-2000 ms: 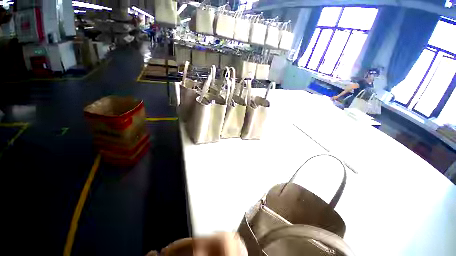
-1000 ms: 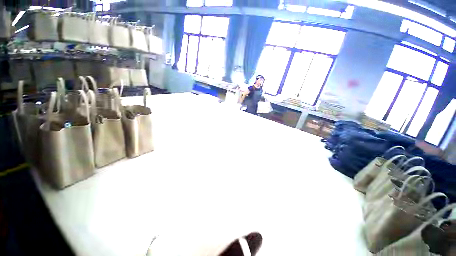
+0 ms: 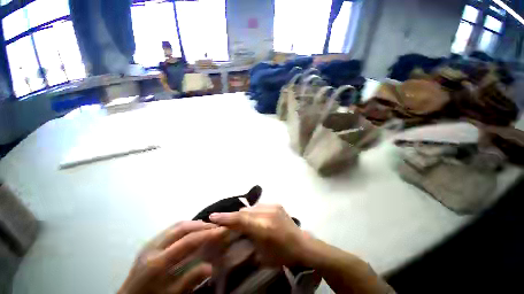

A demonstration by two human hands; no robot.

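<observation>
A dark brown, floppy item point(image 3: 221, 208) with a small white strip near its tip lies at the bottom centre, with taupe-brown folds below it. It may be a bag, but the hands cover much of it and it is blurred. My left hand point(image 3: 172, 255) lies over its left side with the fingers bent onto it. My right hand point(image 3: 270, 232) holds it from the right, with its fingertips close to my left fingers. The exact grip of the fingertips is partly hidden.
Taupe tote bags point(image 3: 330, 152) stand in a row on the white worktable point(image 3: 189, 186). Navy bundles point(image 3: 267, 86), a brown pile point(image 3: 425, 95) and slumped taupe pieces point(image 3: 454, 178) lie beyond and right. A long rod point(image 3: 109, 157) lies left. A person point(image 3: 172, 69) is near the windows.
The view has swung right, bringing the brown pile into sight. The tote bags at the left table end have left the view. Both my hands now show on the dark brown item.
</observation>
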